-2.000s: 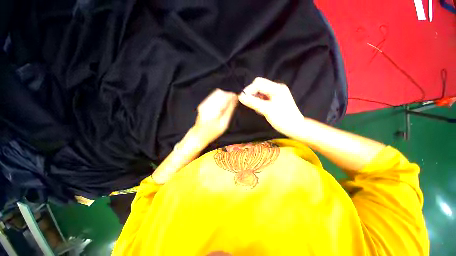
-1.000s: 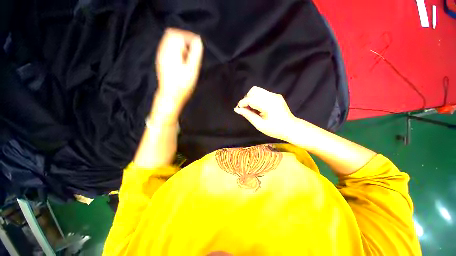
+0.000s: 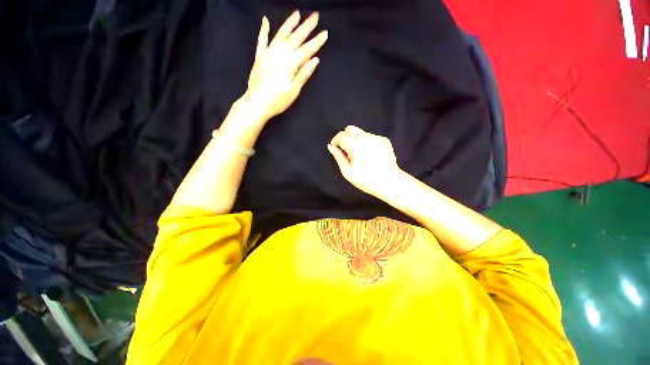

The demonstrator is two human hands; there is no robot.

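The large black garment [image 3: 399, 93] spreads over the table and the lap. My left hand [image 3: 285, 68] lies on it at the upper middle, palm down, fingers apart and holding nothing. My right hand [image 3: 365, 158] is over the garment nearer my body, fingers curled with thumb and fingertips together. Whether a needle is between its fingertips cannot be seen. A thin dark sewing thread [image 3: 595, 137] lies loose and looped on the red table.
The red table [image 3: 549, 43] is at the right, with a long white strip [image 3: 628, 28] and a short white piece beside it at the upper right. Green floor [image 3: 570, 249] shows at the lower right. Metal legs [image 3: 68, 328] stand at the lower left.
My left hand has moved from beside my right hand up and away over the garment and opened flat. My right hand stays near its place. The garment is smoother around my left hand.
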